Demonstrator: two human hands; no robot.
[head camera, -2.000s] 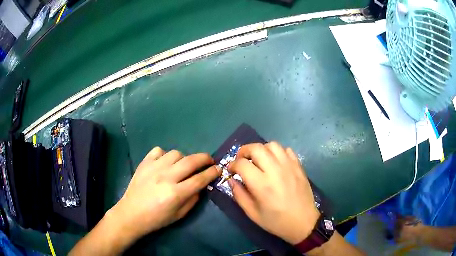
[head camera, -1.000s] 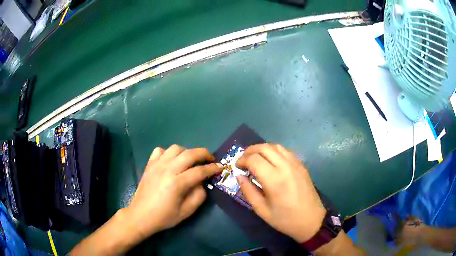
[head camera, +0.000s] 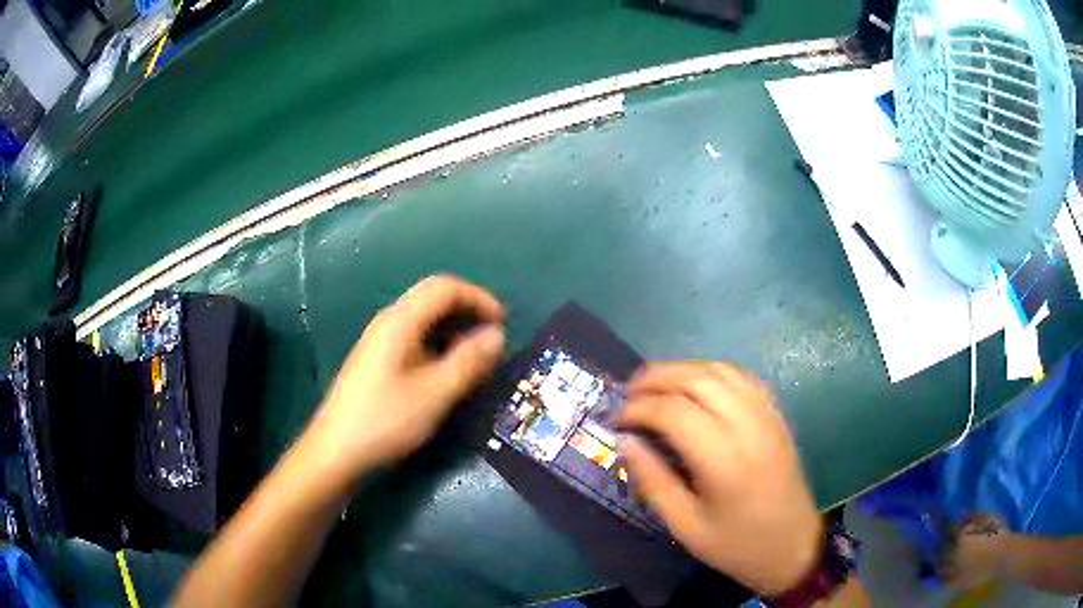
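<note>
An open phone body (head camera: 556, 410) lies on a black foam pad (head camera: 575, 327) in front of me, tilted with its main board end at the upper left. The board shows blue and silver, and an orange flex cable (head camera: 594, 448) shows beside it. My left hand (head camera: 416, 356) is raised to the left of the phone, slightly blurred, fingers curled and apart, holding nothing visible. My right hand (head camera: 719, 457) is over the phone's lower right part, fingers bent at its edge. Its fingertips partly hide the phone, and I cannot tell if they grip it.
Phones on black pads (head camera: 170, 392) are stacked at the left. A conveyor with a pale rail (head camera: 475, 128) curves across the back, carrying a dark phone (head camera: 71, 252) at far left. A mint-green fan (head camera: 986, 131), white paper (head camera: 831, 214) and a dark pen (head camera: 879, 254) are at right. Another person's arm (head camera: 1021, 558) shows at lower right.
My left hand has left the main board and moved up and left. My right hand has moved right and down along the phone, uncovering the board and orange flex cable.
</note>
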